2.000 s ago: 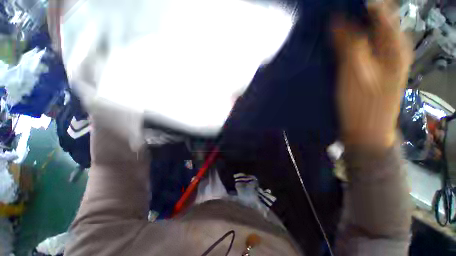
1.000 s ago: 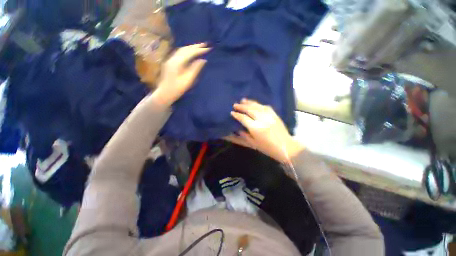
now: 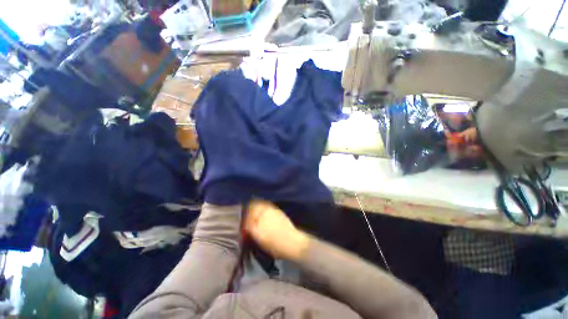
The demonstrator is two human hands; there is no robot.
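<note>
A navy top (image 3: 255, 146) lies on the table in front of me, its V neck and white collar part away from me and its hem at the near edge. My right hand (image 3: 272, 229) is at the hem, slightly blurred; its fingertips reach the cloth edge, and I cannot tell if they grip it. My left hand is hidden; the left sleeve ends under the navy top's hem. The sewing machine head (image 3: 430, 68) stands to the right of the top, its light shining on the bed.
A navy garment pile (image 3: 124, 162) with white striped trims is at the left. Scissors (image 3: 520, 199) lie at the right table edge. A shiny dark packet (image 3: 414, 137) and an upright picture (image 3: 459, 134) stand by the machine. Grey cloth (image 3: 308, 22) lies behind.
The view has shifted and shows more of the machine. The top now lies flatter with its neck visible. My left hand has gone from on top of the cloth to under it; my right hand moved to the hem.
</note>
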